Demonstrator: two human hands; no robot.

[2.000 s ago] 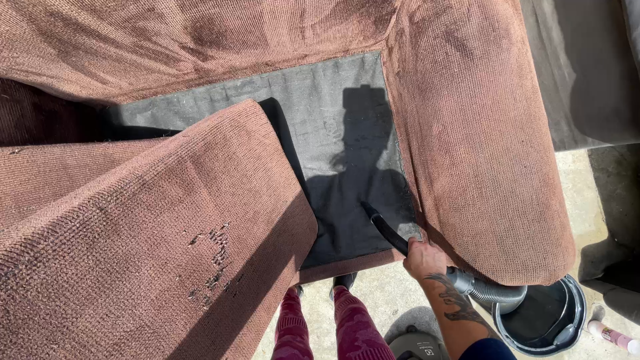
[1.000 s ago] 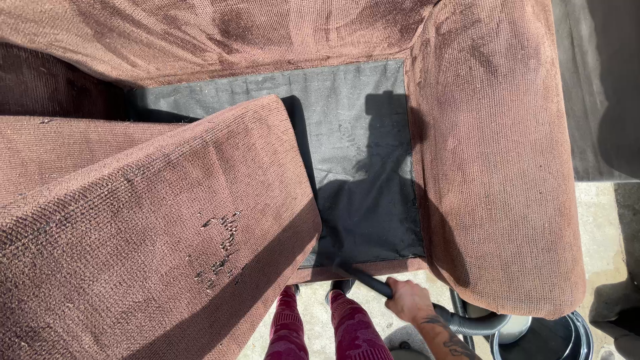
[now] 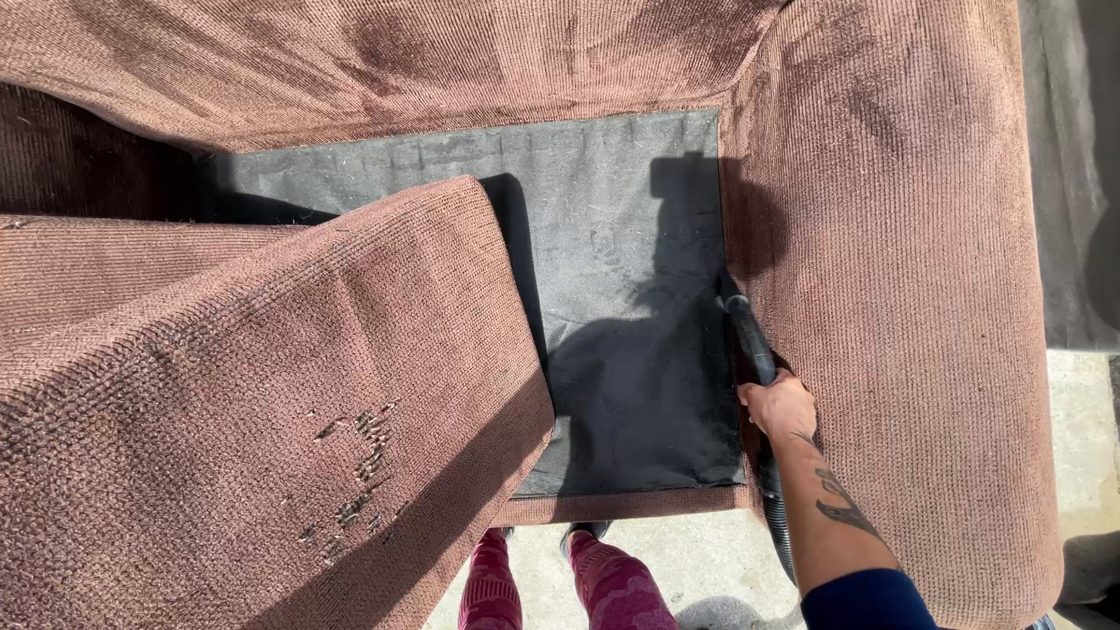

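Observation:
My right hand (image 3: 781,405) is closed around the black wand of a vacuum hose (image 3: 752,339), beside the sofa's right armrest (image 3: 910,289). The wand's narrow nozzle points away from me, its tip at the seam where the black fabric seat deck (image 3: 612,236) meets the armrest. A ribbed hose (image 3: 777,529) runs down from the wand, partly behind my forearm. At the left, a brown-pink ribbed seat cushion (image 3: 394,350) lies at a slant over part of the deck, its cover worn through in a patch. My left hand is out of view.
The sofa's backrest (image 3: 437,61) runs along the far side. A fabric-covered front rail (image 3: 630,505) borders the deck near my feet. Concrete floor (image 3: 542,569) shows around my legs, with a rounded shadow near the bottom. Dark grey material (image 3: 1072,175) lies beyond the armrest.
My right hand and the wand have moved away from me, from the front rail to the seam along the right armrest. The bucket seen earlier at the lower right is almost wholly out of view.

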